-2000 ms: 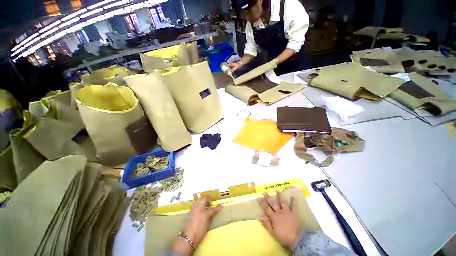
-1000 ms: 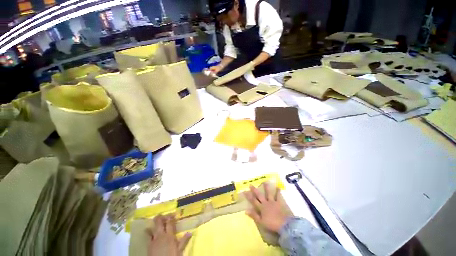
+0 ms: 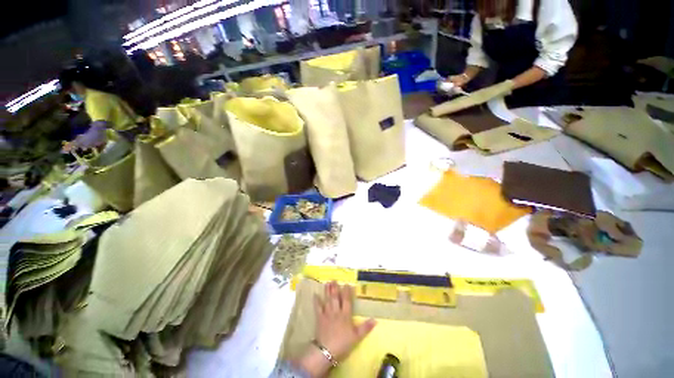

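Note:
A khaki bag panel [image 3: 517, 325] with a yellow lining piece [image 3: 436, 347] lies in front of me. A yellow positioning template [image 3: 484, 285] with a dark central bar lies along its far edge. My left hand [image 3: 338, 326], with a bracelet at the wrist, lies palm down with fingers spread on the panel's left part, below the template. My right hand is out of the picture. A short dark object [image 3: 388, 365], perhaps part of the hammer, shows over the yellow lining, cut off by the bottom edge.
Stacked khaki panels [image 3: 159, 258] fan out left. Bag bodies [image 3: 375, 133] stand behind the blue parts tray [image 3: 301, 214] and loose fittings [image 3: 292, 255]. Beyond lie black cloth [image 3: 384, 194], an orange sheet [image 3: 473, 198], a brown pad [image 3: 548, 186] and brown scraps [image 3: 584, 235]. A person works across the table.
The view has turned left. My right hand has left the panel and the picture. The hammer is gone from beside the panel's right edge. My left hand has moved up towards the template.

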